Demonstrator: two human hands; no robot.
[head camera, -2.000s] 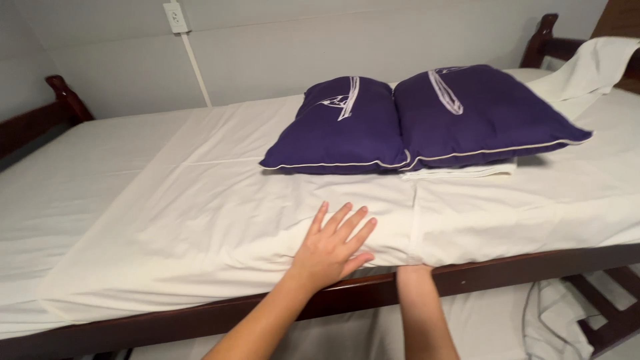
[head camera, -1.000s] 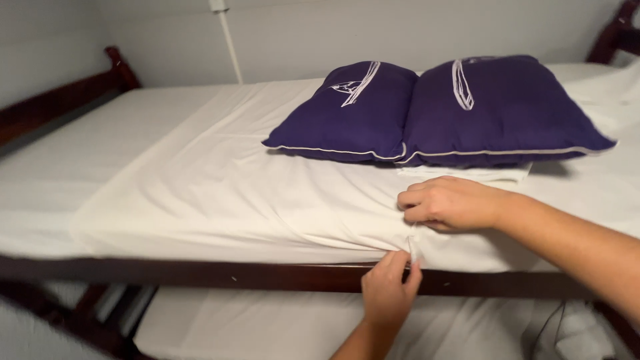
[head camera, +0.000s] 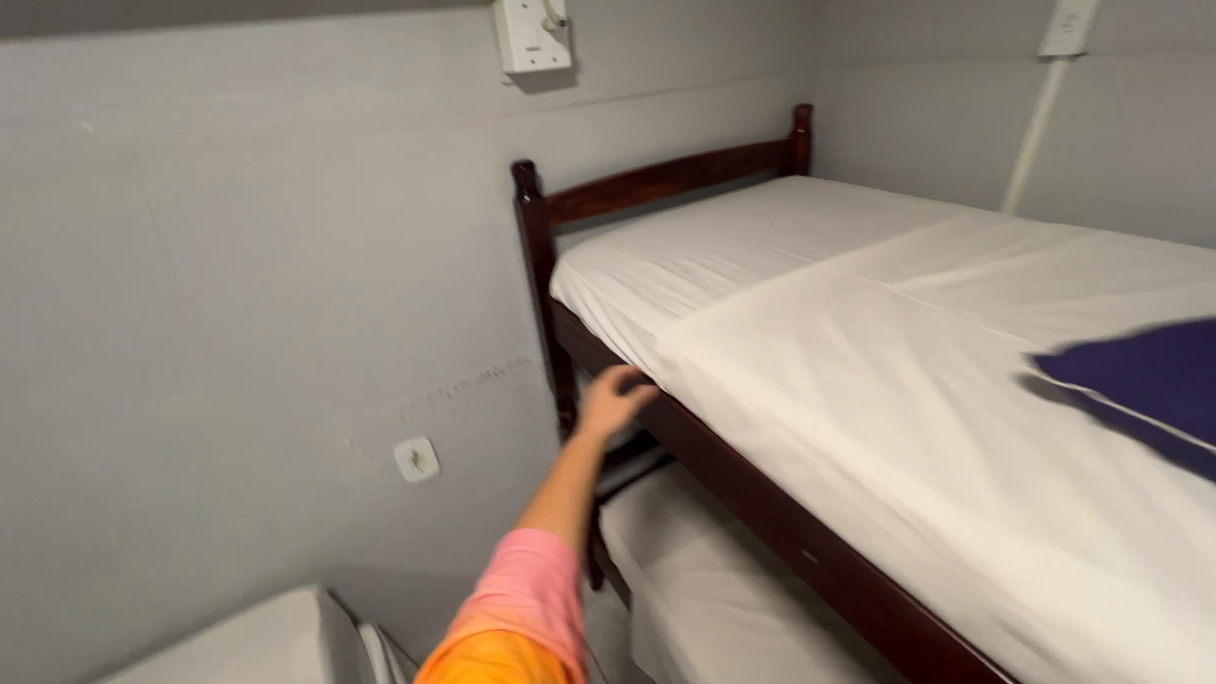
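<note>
My left hand (head camera: 613, 397) reaches out to the dark wooden side rail (head camera: 760, 484) of the upper bunk, near the bed's end. Its fingers curve at the rail's top, beside the white sheet's edge; whether they grip anything is unclear. The white sheet (head camera: 855, 351) covers the upper mattress, with light creases and a fold line across it. A purple cushion (head camera: 1154, 380) with pale piping lies on it at the right edge, partly cut off. My right hand is out of view.
The bunk's dark headboard (head camera: 665, 190) and post (head camera: 534, 228) stand by the grey wall. Below is a lower bunk with a white-covered mattress (head camera: 703, 579). Another pale mattress (head camera: 247, 646) is at bottom left. A wall outlet (head camera: 417, 460) and a switch box (head camera: 534, 36) are on the wall.
The view has swung far left to the bed's end. My left hand has left the sheet's edge below the cushions and is now at the rail further left. My right hand has gone out of view.
</note>
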